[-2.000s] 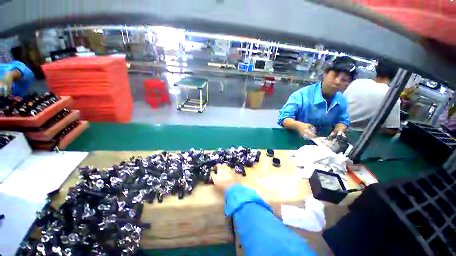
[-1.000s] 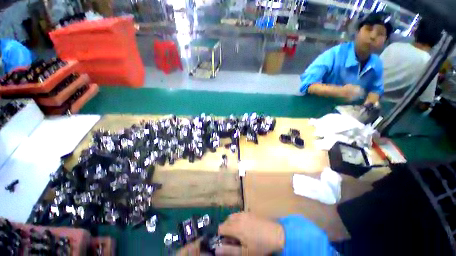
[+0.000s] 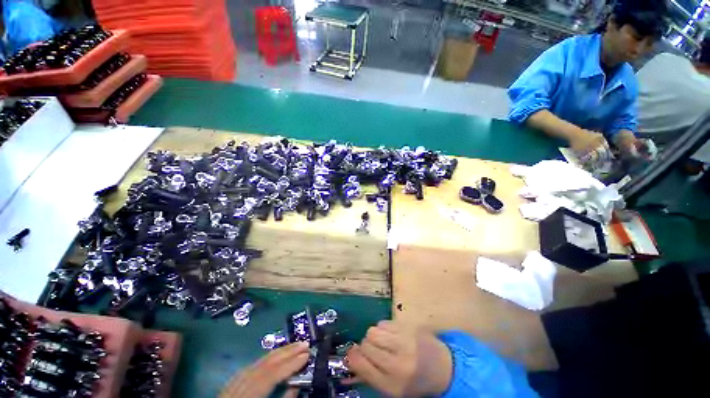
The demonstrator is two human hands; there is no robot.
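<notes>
My left hand (image 3: 268, 371) and my right hand (image 3: 401, 361) are at the bottom centre, fingers closed on a black-and-silver joined piece (image 3: 321, 371) between them. Its lower end is cut off by the frame. Another joined piece (image 3: 299, 326), with shiny round ends, lies just beyond my fingers on the green surface. A large loose heap of black strap parts (image 3: 300, 180) with shiny ends covers the boards ahead and to the left. Several small black square units (image 3: 481, 194) lie together right of the heap.
Pink-orange foam trays with pieces stand lower left (image 3: 117, 342) and upper left (image 3: 109, 68). A white box (image 3: 35, 148) is left. White cloths (image 3: 568, 186), an open black box (image 3: 574, 239), a white folded piece (image 3: 518, 280) and a coworker (image 3: 580, 93) are right.
My right hand has come back from the heap to the bottom centre. My left hand now shows more clearly beside it. The view has tilted down. The square units are grouped closer than at first.
</notes>
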